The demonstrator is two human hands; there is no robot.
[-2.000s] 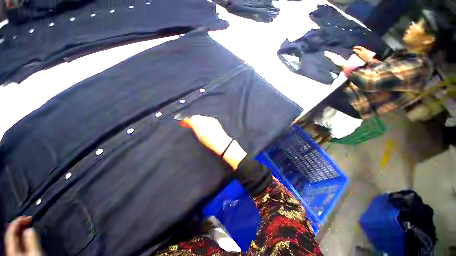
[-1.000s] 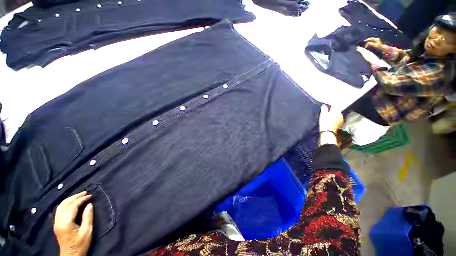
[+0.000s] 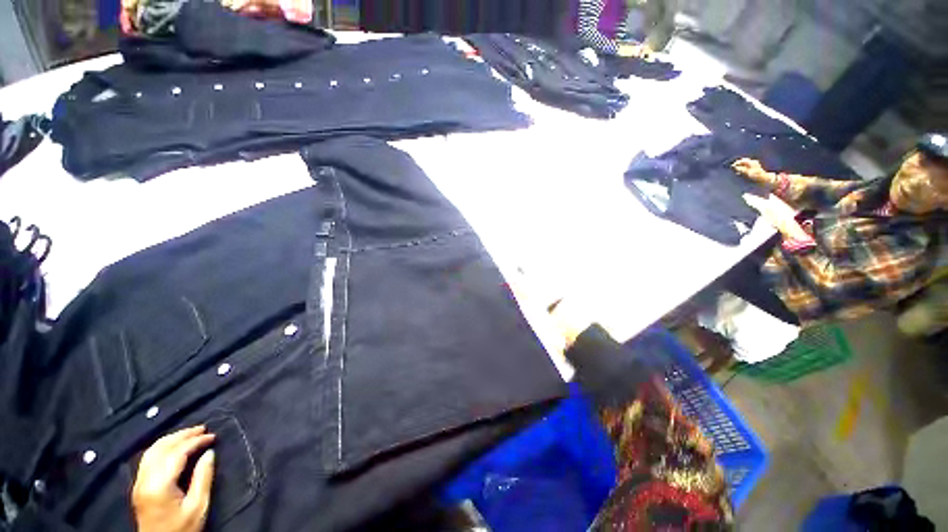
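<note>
A long dark denim dress [image 3: 234,281] lies on the white-topped table in front of me. Its hem end is folded back over the front, so a wrong-side panel [image 3: 437,333] with pale seam lines faces up. Several pale round buttons show left of the fold; the fold covers the rest. My left hand [image 3: 175,483] rests on the dress beside a stitched pocket [image 3: 239,457], thumb apart from the fingers, holding nothing. My right hand [image 3: 564,324] is small and blurred at the table's near edge, right of the folded panel; its fingertips are unclear.
Another dark dress [image 3: 301,99] lies across the far side. Black hooks [image 3: 29,239] stick up at far left. A person in a plaid shirt [image 3: 858,249] handles dark garments [image 3: 696,187] at right. Blue crates [image 3: 696,400] and a green crate [image 3: 800,353] stand below the table edge.
The hem end has been folded over to the left, covering part of the button row. My right hand has left the hem corner. My left hand stays by the pocket. The view has tilted up.
</note>
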